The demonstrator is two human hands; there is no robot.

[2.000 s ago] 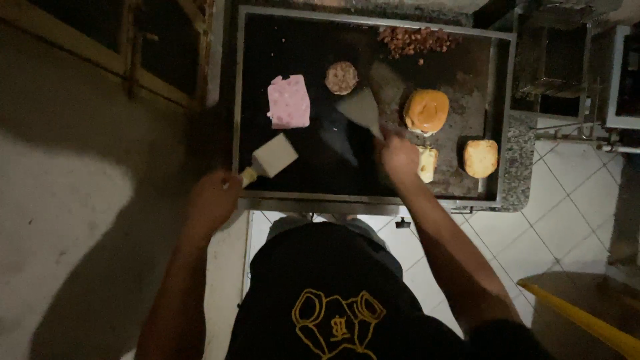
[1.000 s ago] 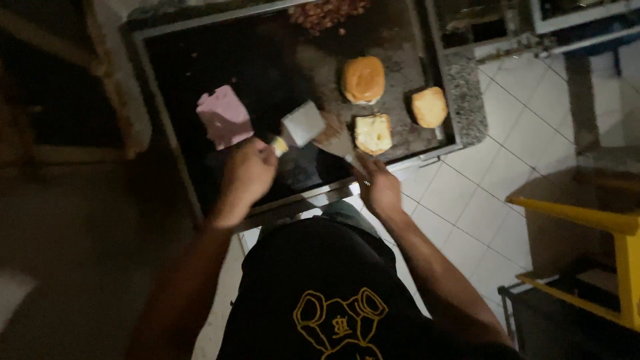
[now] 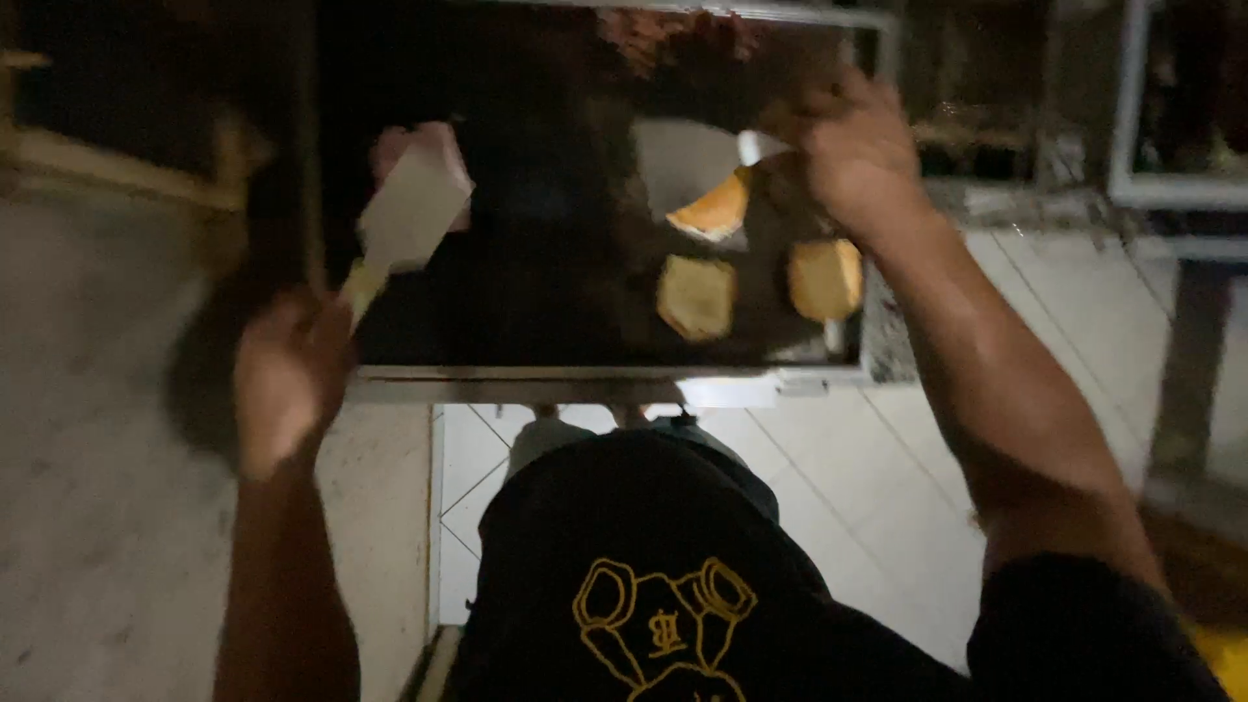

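My left hand (image 3: 292, 375) grips the yellowish handle of a metal spatula (image 3: 414, 210), whose blade overlaps the pink sliced meat (image 3: 444, 151) at the left of the dark griddle (image 3: 546, 283). At the upper right, my right hand (image 3: 858, 146) is closed on the pale handle of a second spatula (image 3: 682, 156). This wide blade covers part of the golden bun (image 3: 717, 207); whether it lies over or against it is blurred. Two bread halves rest nearer the front edge, one (image 3: 696, 297) below the bun and the other (image 3: 825, 280) by the right rim.
Chopped reddish-brown meat (image 3: 678, 39) lies at the griddle's back. A raised metal rim (image 3: 585, 380) surrounds the cooking surface. Granite (image 3: 889, 331) borders it on the right, and a wall (image 3: 107, 439) stands at left. Something yellow shows at the lower right corner.
My right hand and its spatula have moved from the front edge up to the bun. My left spatula has moved left, from the griddle's middle onto the pink meat. The view has turned.
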